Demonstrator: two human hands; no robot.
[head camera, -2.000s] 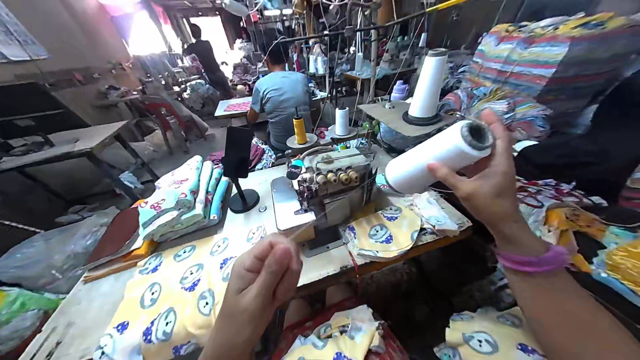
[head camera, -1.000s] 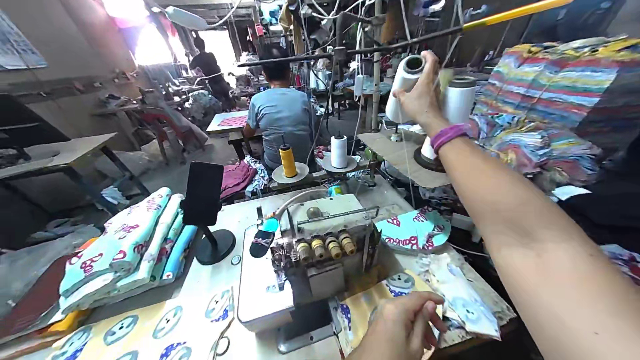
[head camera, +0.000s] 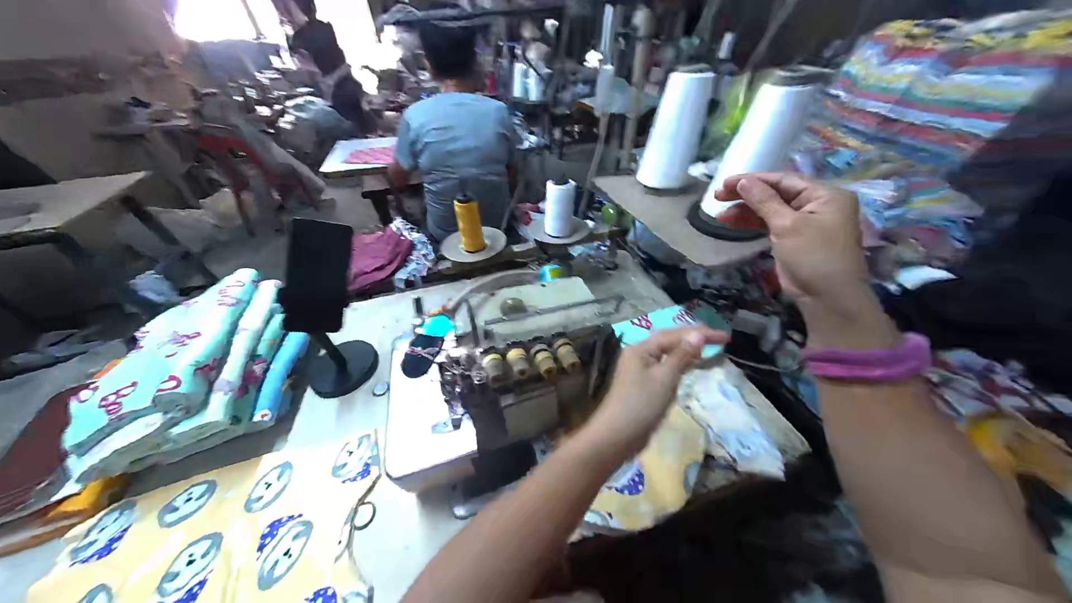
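My right hand (head camera: 800, 222), with a pink band at the wrist, has its thumb and fingertips pinched together in front of a white thread cone (head camera: 758, 138). Whether it holds a thread is too blurred to tell. A second white thread cone (head camera: 677, 130) stands upright just left of that one, both on a small board (head camera: 653, 205). My left hand (head camera: 657, 377), fingertips drawn together, hovers over the right side of the overlock sewing machine (head camera: 519, 360); any thread in it cannot be made out. Yellow printed fabric (head camera: 670, 469) lies below this hand.
A phone-like device on a stand (head camera: 316, 276) is left of the machine, beside folded turquoise fabric (head camera: 176, 360). Scissors (head camera: 362, 512) touch yellow cloth (head camera: 226, 519). Behind the machine are a yellow spool (head camera: 469, 224), a white spool (head camera: 559, 208) and a seated person (head camera: 459, 142).
The white cone my right hand held now stands on the board, and that hand has moved down and right of it. My left hand has risen beside the machine.
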